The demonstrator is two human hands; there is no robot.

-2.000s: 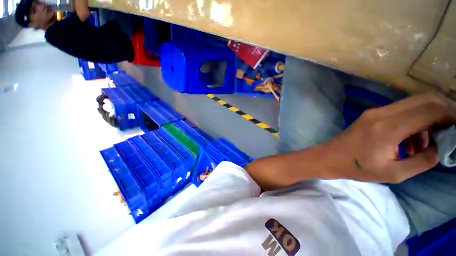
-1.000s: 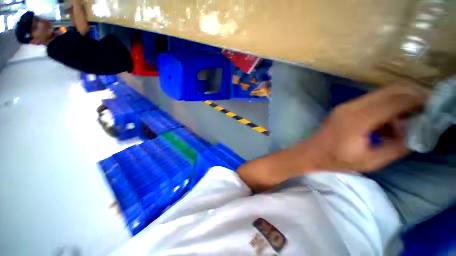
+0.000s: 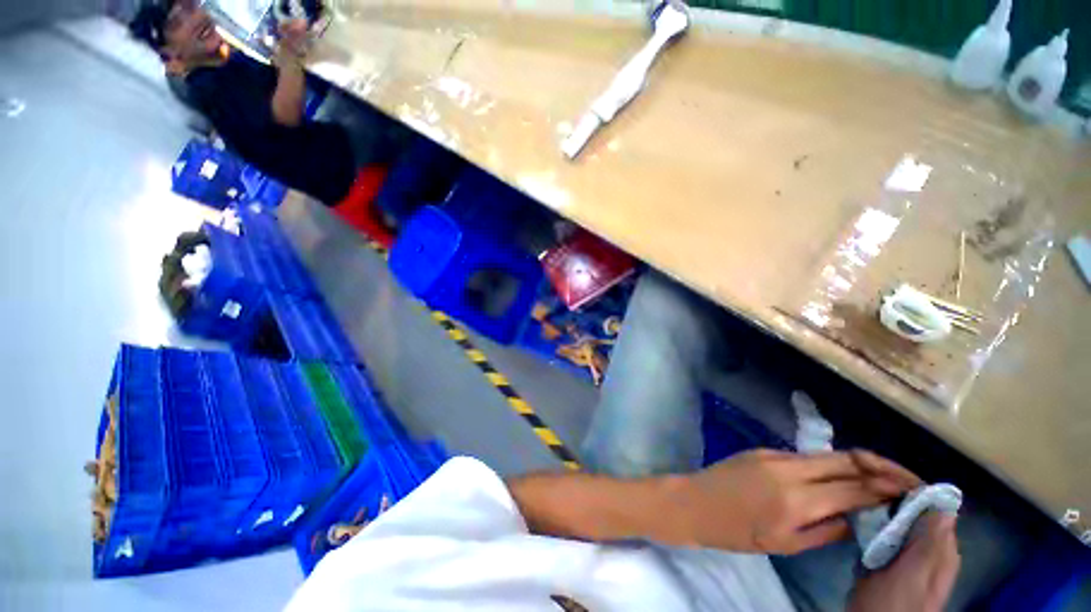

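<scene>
A grey-white handle-shaped part (image 3: 912, 521) is over my lap at the lower right, its wide oval end tilted upward. My right hand (image 3: 921, 574), cut off by the bottom edge, grips it just below that end. My left hand (image 3: 802, 500) reaches across the part from the left, its fingertips close together at the oval end. Whether they pinch anything is hidden. A narrow grey-white end (image 3: 811, 422) shows above my left hand; the link between the two pieces is covered. On the bench, a white ring-shaped blob (image 3: 915, 314) has several thin sticks (image 3: 957, 313) beside it.
The tan bench (image 3: 730, 179) bears another grey-white part (image 3: 625, 86), a clear film (image 3: 870, 227) and white bottles (image 3: 983, 50). A person (image 3: 257, 138) sits at upper left. Under the bench are a blue stool (image 3: 461, 269) and red packet (image 3: 584, 269). Blue crates (image 3: 227, 442) stand left.
The view has swung to show more bench, with the blob, sticks and bottles now visible. My right hand has come into view. My left hand now lies flatter, fingers extended towards the oval end.
</scene>
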